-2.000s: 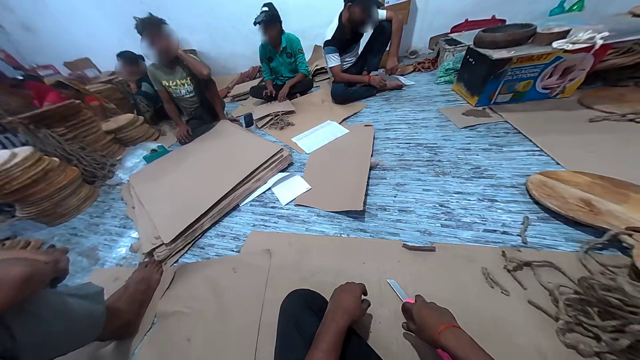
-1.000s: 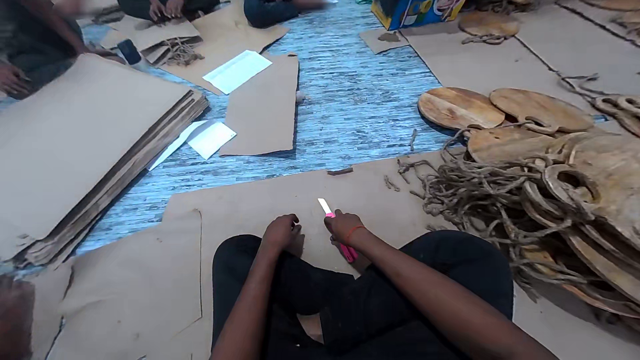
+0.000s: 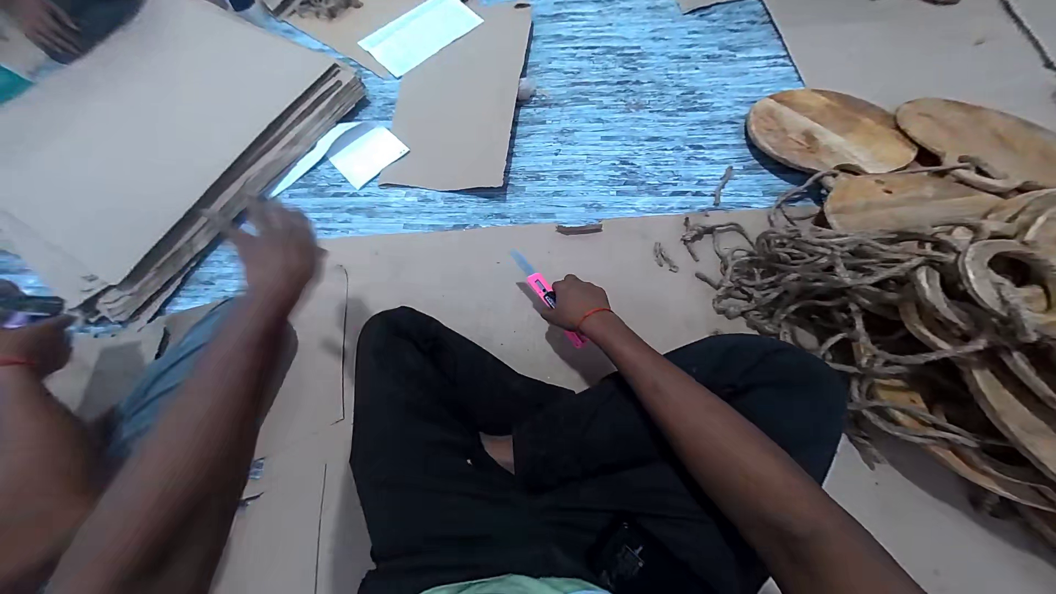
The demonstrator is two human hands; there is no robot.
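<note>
My right hand (image 3: pixel 577 307) is closed around a pink utility knife (image 3: pixel 540 287) with its blade out, low over the brown cardboard sheet (image 3: pixel 445 272) in front of my crossed legs. My left hand (image 3: pixel 276 239) is blurred, raised at the right edge of the cardboard stack (image 3: pixel 173 124), its fingers spread, and it seems to hold nothing. Whether it touches the stack cannot be told. A small strip of cardboard (image 3: pixel 579 228) lies near the far edge of the sheet.
Wooden boards (image 3: pixel 832 130) and tangled rope (image 3: pixel 825 272) lie at the right. White papers (image 3: pixel 367 154) and a cut cardboard piece (image 3: pixel 462 107) are ahead. At the far left, a co-worker's hand (image 3: pixel 37 342) holds a dark object; another person's hand (image 3: pixel 49 31) shows behind the stack.
My left hand has moved from in front of my lap out to the left, to the cardboard stack. My right hand still holds the knife. The view has tilted down since the earliest frame.
</note>
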